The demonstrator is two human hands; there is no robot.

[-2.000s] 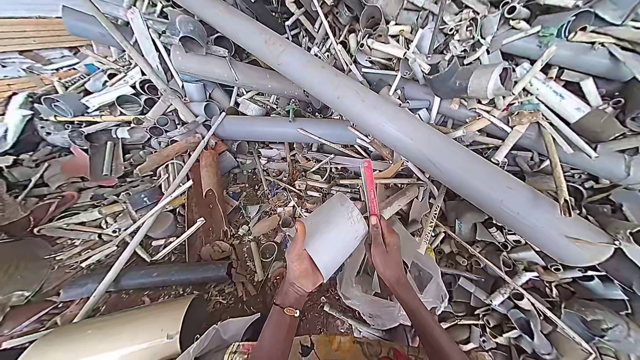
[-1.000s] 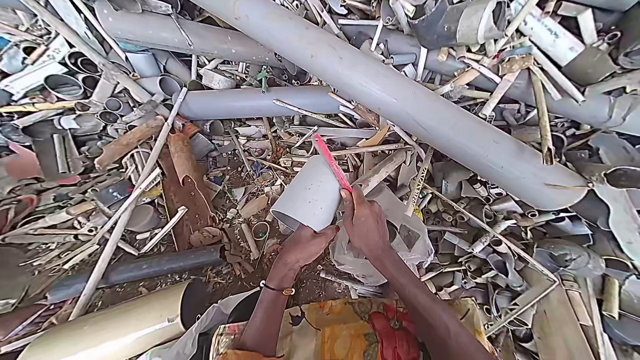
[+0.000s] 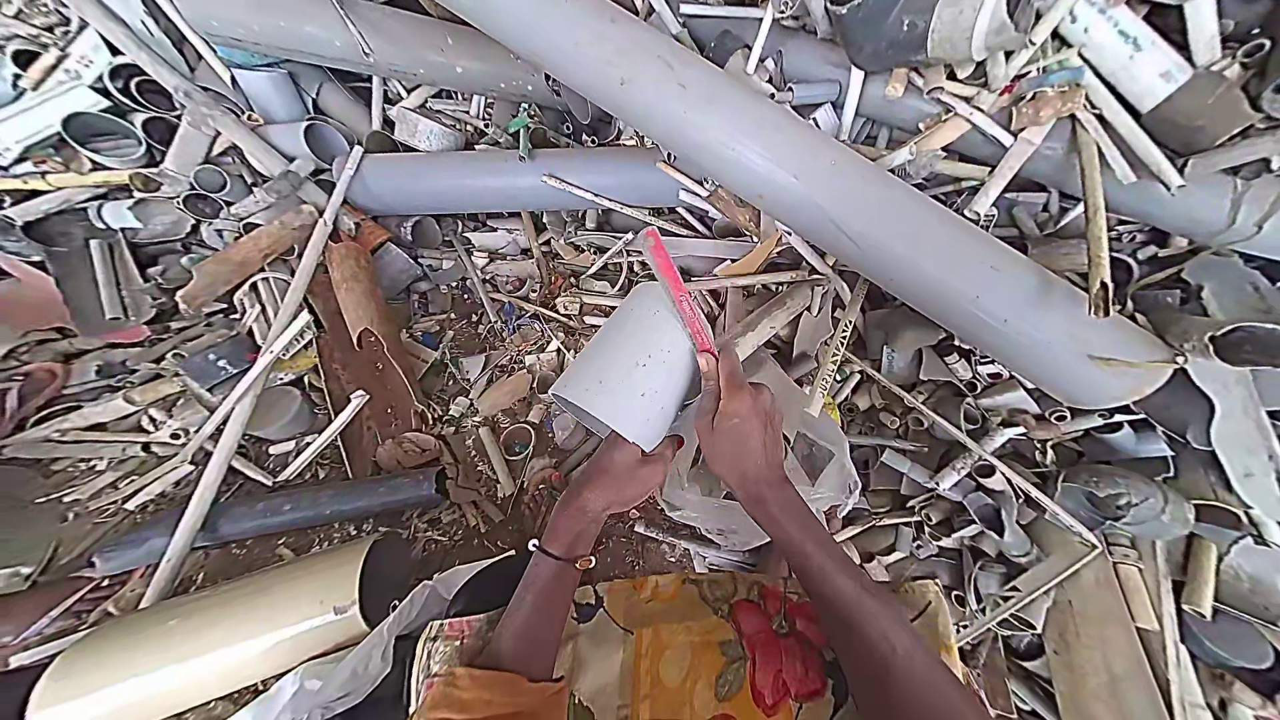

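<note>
A short grey plastic pipe piece (image 3: 632,368) is gripped at its lower end by my left hand (image 3: 618,478), whose fingers are partly hidden inside or behind it. My right hand (image 3: 738,425) is closed around the lower end of a narrow red strip-like tool (image 3: 678,290), which bears writing and may be a hacksaw blade. The red tool lies against or just over the right edge of the pipe piece, tilted up to the left. A crumpled clear plastic bag (image 3: 815,465) lies below and behind my right hand.
A long grey pipe (image 3: 820,190) runs diagonally across the pile, above my hands. Another grey pipe (image 3: 510,180) lies behind it. A cream-coloured wide pipe (image 3: 220,630) is at the lower left, near a dark pipe (image 3: 270,515). Pipe offcuts and sticks cover the ground around.
The pipe piece has turned in my left hand since the oldest frame, and that hand is now at its lower end. The red tool has gone from nearly upright to leaning left, against the piece.
</note>
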